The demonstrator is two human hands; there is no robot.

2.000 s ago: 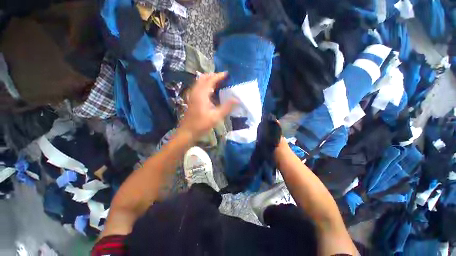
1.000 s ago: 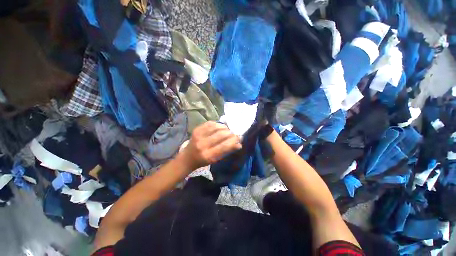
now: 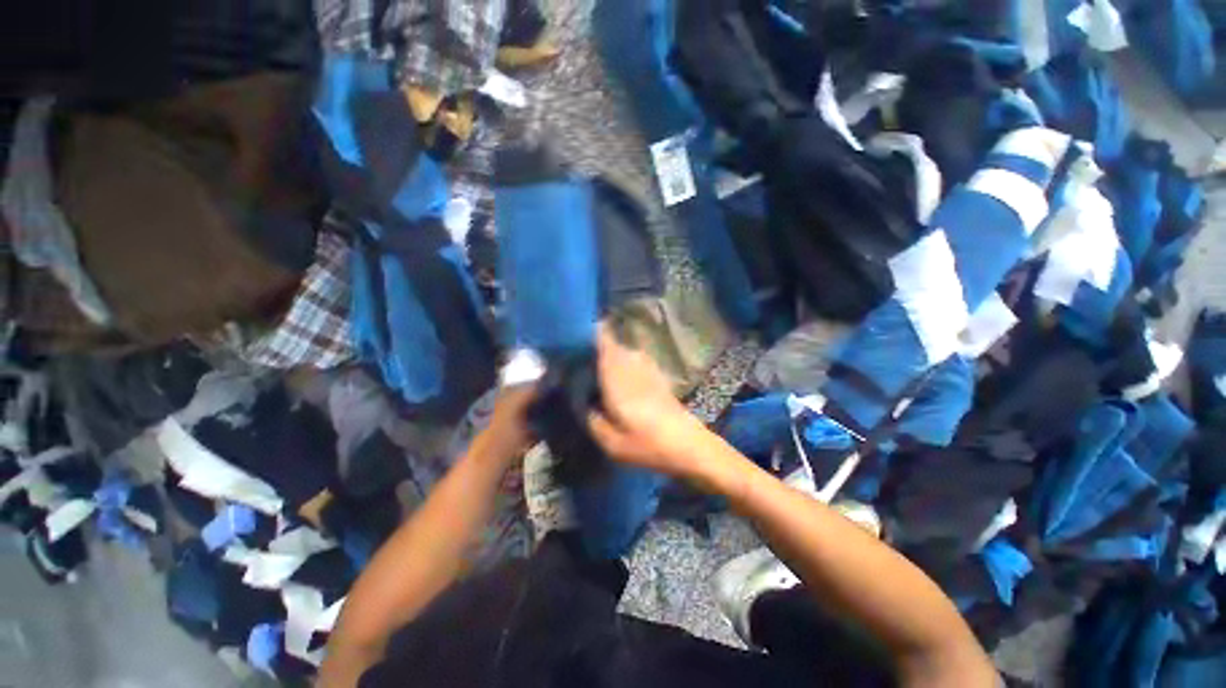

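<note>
A blue denim bundle point(image 3: 547, 262) with dark cloth around its lower part is held up in front of me, a little left of the middle. My left hand point(image 3: 514, 414) grips its lower left side, beside a small white piece point(image 3: 523, 367). The fingers of this hand are mostly hidden. My right hand point(image 3: 639, 410) grips the dark part from the right, with the thumb and fingers partly in view. More blue cloth point(image 3: 616, 511) hangs below the hands. The held bundle is slightly blurred.
A long blue bundle with white strips point(image 3: 988, 229) lies at the right. Brown cloth point(image 3: 188, 202) is at the upper left, plaid cloth point(image 3: 312, 307) beside it. Olive cloth point(image 3: 679, 336) lies behind my right hand. A white shoe point(image 3: 756, 581) stands on speckled floor point(image 3: 679, 571).
The bundle has moved left and both hands now grip its dark lower part. The large white piece on it no longer shows. A blue piece with a white printed slip now shows behind.
</note>
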